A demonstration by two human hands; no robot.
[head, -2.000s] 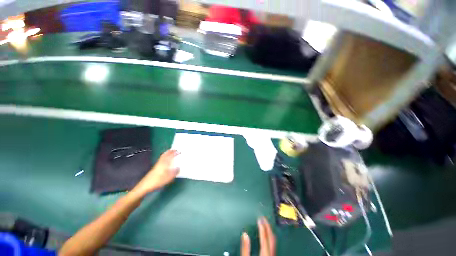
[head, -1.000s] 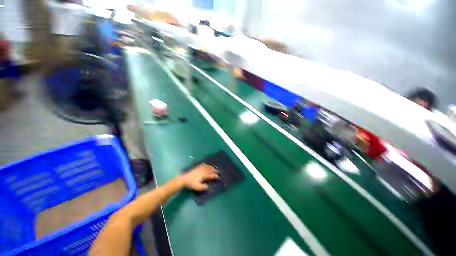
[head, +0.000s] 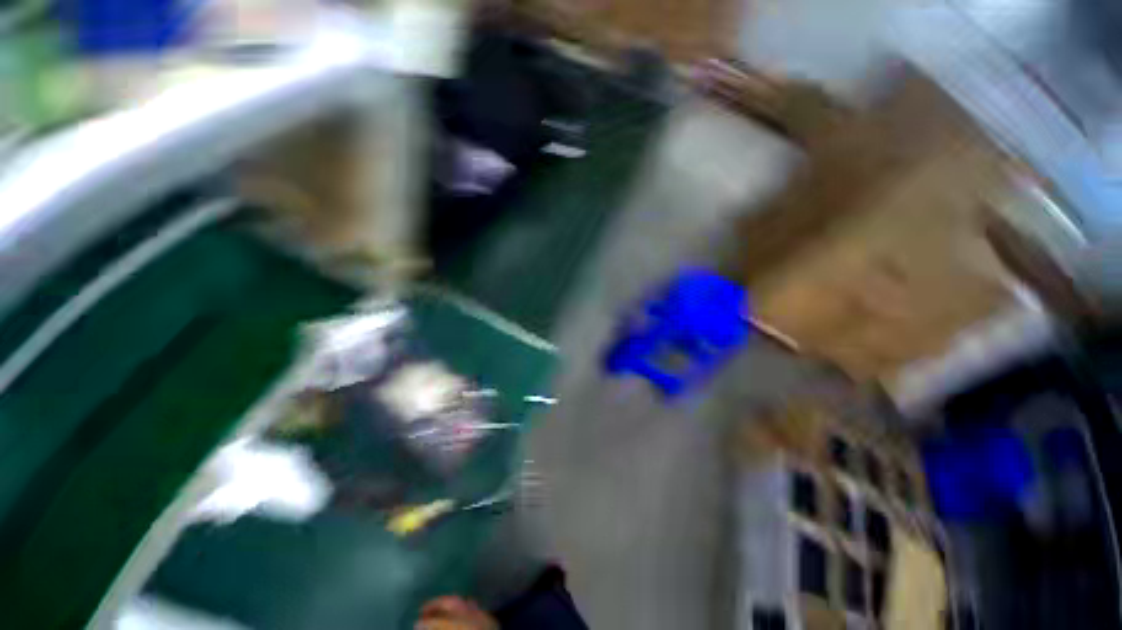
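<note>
The picture is strongly blurred. A small part of one hand, seemingly my right hand (head: 455, 613), shows at the bottom edge, cut off, with a dark shape beside it that I cannot make out. Its fingers and any hold are unclear. My left hand is not in view. The soldering station (head: 449, 431) is a smeared dark and pale shape on the green bench, with the yellow sponge of the iron stand (head: 421, 516) in front of it. The white crumpled paper or cloth (head: 265, 481) lies to their left. A white edge, perhaps the solar panel (head: 179, 615), shows at the bottom left.
The green conveyor (head: 111, 357) with pale rails runs along the left. A blue stool (head: 687, 330) stands on the grey floor right of the bench. A partitioned carton (head: 760, 542) is at the lower right, with brown cartons (head: 849, 271) behind it and another blue object at the right.
The view has swung far right, from the blue crate and bench end to the station, floor and cartons. My left hand, earlier on the black housing, has left the picture.
</note>
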